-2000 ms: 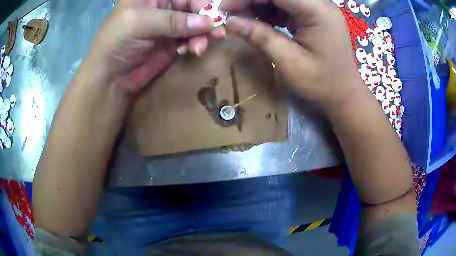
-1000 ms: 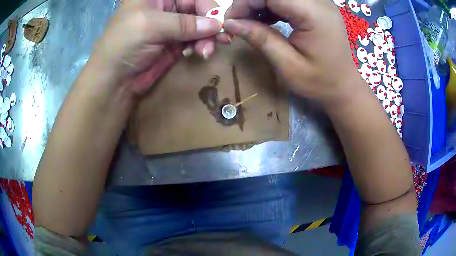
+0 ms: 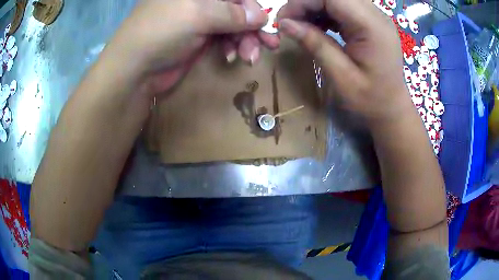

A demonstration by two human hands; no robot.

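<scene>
My left hand (image 3: 219, 30) and my right hand (image 3: 344, 60) meet at the top of the view. My left thumb and fingers hold a white disc part (image 3: 270, 21) with red on it. My right thumb and forefinger touch its right side; whether they grip it too is hard to tell, as the fingers hide part of it. The small silver-white glue cup (image 3: 266, 122) stands on the brown cardboard pad (image 3: 208, 131) beside dark stains. A thin glue stick (image 3: 290, 111) rests in the cup and points right.
White discs (image 3: 429, 104) and a heap of small red parts (image 3: 406, 42) lie at right, beside a lavender-blue tray (image 3: 457, 109). More white discs (image 3: 5, 98) and a tan-brown piece (image 3: 48, 10) lie at left. Blue bins with red pieces show below the bench.
The cardboard, cup and stick appear further right in the view, as do both hands. The tan-brown pieces have moved up towards the top edge. The disc is still between the fingers.
</scene>
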